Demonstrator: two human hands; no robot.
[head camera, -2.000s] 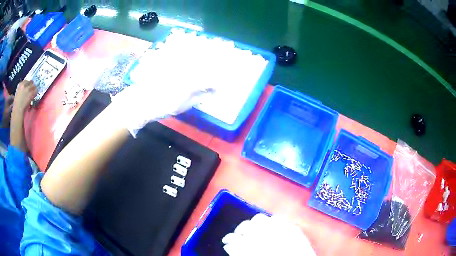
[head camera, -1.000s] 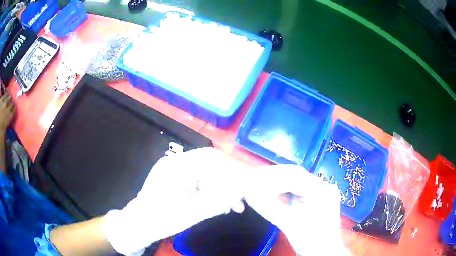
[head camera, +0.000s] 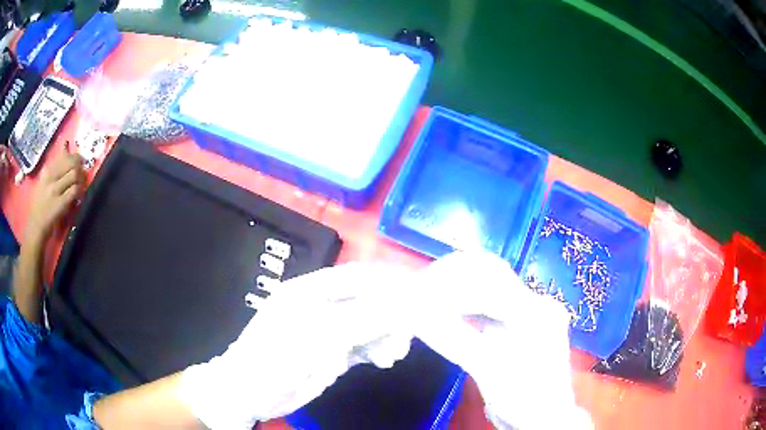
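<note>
My left hand (head camera: 311, 340) and my right hand (head camera: 504, 336), both in overexposed white gloves, meet at the fingertips above the small blue bin (head camera: 449, 411) with dark contents. The glare hides whatever lies between the fingers. The black tray (head camera: 160, 252) is left of my hands, with several small white parts (head camera: 271, 262) in a short row near its right side. The large blue bin (head camera: 269, 164), heaped with white parts, is on the far side. The pin bin (head camera: 617, 220) with silvery pins is to the right of my right hand.
An empty-looking blue bin (head camera: 470, 180) stands between the large bin and pin bin. A clear bag (head camera: 684, 277) with dark parts and a red bin (head camera: 739, 290) are at far right. Another clear bag (head camera: 160, 101) lies behind the tray. A neighbour's hand (head camera: 57, 189) is at the tray's left edge.
My left hand has come back from the large bin to meet my right hand. Both stay together since the previous frame. The neighbour's hand has moved in beside the tray.
</note>
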